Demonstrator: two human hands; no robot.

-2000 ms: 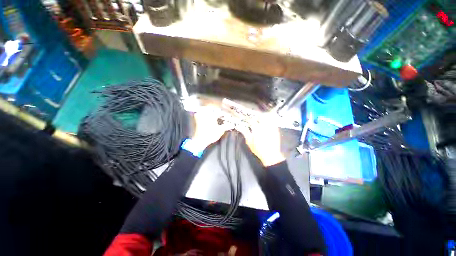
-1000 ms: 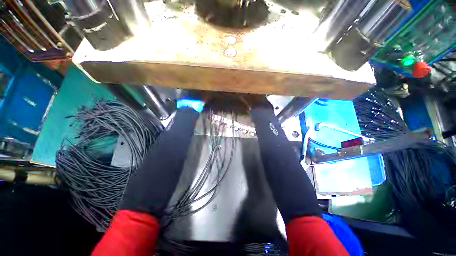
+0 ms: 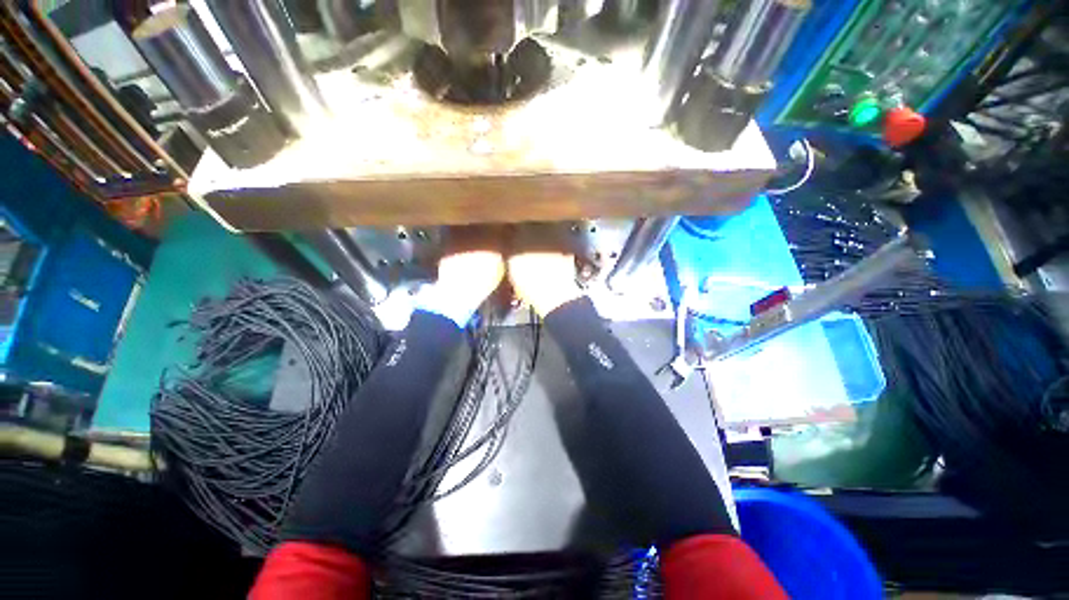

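My left hand [image 3: 469, 281] and my right hand [image 3: 542, 279] are side by side at the front of the press opening, under the upper platen [image 3: 492, 199]. Both are overexposed, and their fingers are hidden in the shadow below the platen, so what they touch cannot be told. Black cables [image 3: 506, 410] run from between and below my hands down over the grey work plate [image 3: 516, 498]. The lower mould [image 3: 428, 249] shows only partly behind my hands.
A large coil of black cable [image 3: 235, 410] lies at left on the green bench top [image 3: 141, 363]. Steel guide pillars [image 3: 641, 252] stand beside the opening. At right are a blue tray [image 3: 862, 358], a blue bucket [image 3: 809, 551] and a control panel with a red knob [image 3: 904, 127].
Two seconds ago both hands held a pale slotted bar with cables in front of the press. They then reached under the platen, and now show again slightly nearer; the bar is not visible.
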